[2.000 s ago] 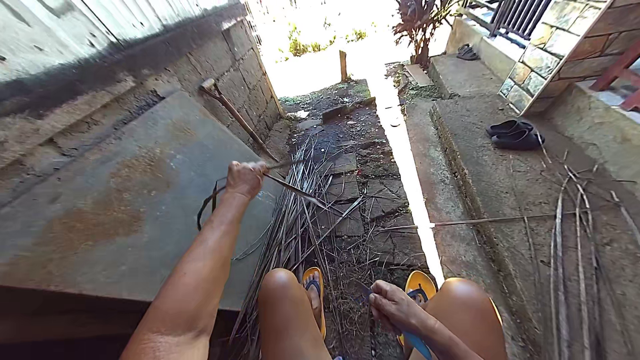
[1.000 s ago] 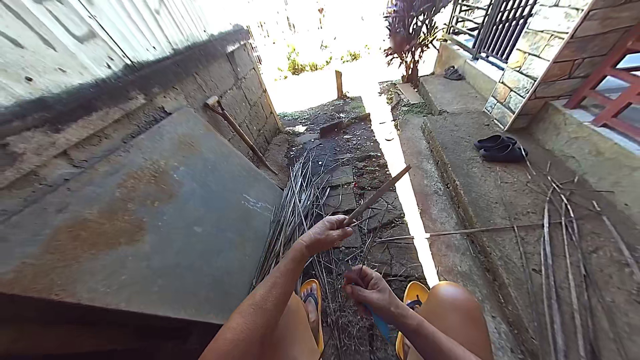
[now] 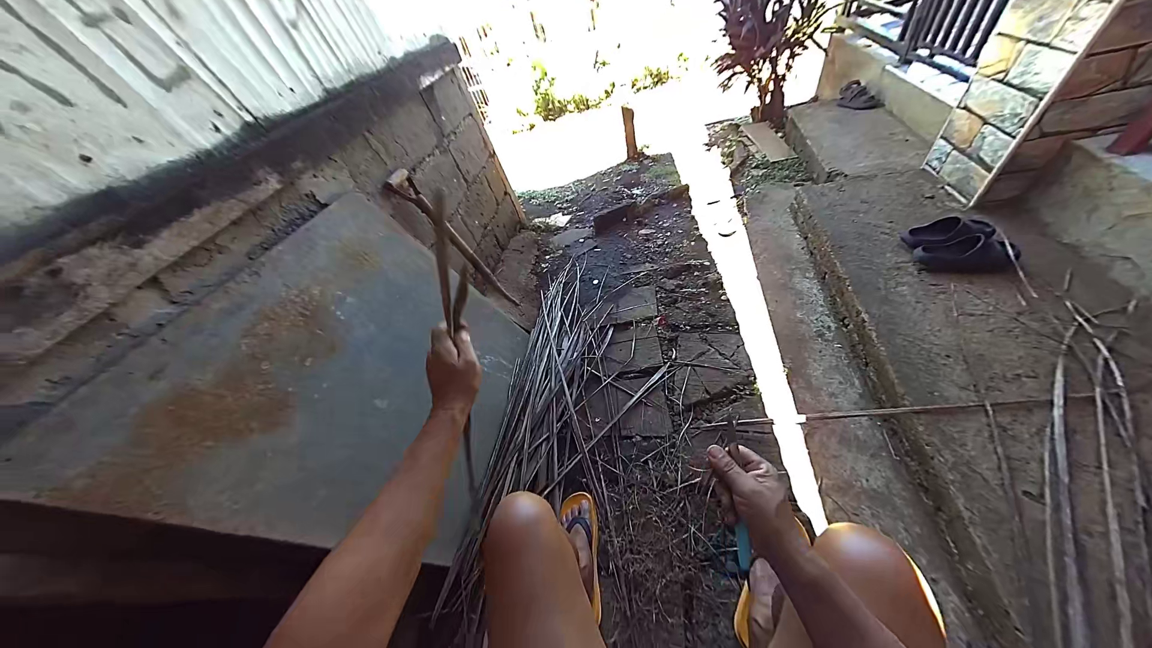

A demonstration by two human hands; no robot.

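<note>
My left hand [image 3: 453, 367] is closed around dry leaf strips [image 3: 442, 261], raised over the grey metal sheet; their upper ends point up and a thin end hangs below the fist. In front of my right knee, my right hand [image 3: 749, 490] grips a small tool with a blue-green handle [image 3: 742, 545], probably a knife; a short dark tip shows above the fingers. A pile of long dry, thin strips [image 3: 549, 387] lies on the ground between the metal sheet and my left foot.
A rust-stained metal sheet [image 3: 360, 360] leans at the left by a block wall [image 3: 441, 135]. A wooden-handled tool [image 3: 459, 238] rests against that wall. Black shoes [image 3: 961, 245] and long dry stalks [image 3: 1062, 468] lie on the concrete ledge at right. A short post [image 3: 629, 133] stands ahead.
My left hand has moved left from near my right hand, taking the held strips from over the path to over the metal sheet. My right hand stays low by my right knee.
</note>
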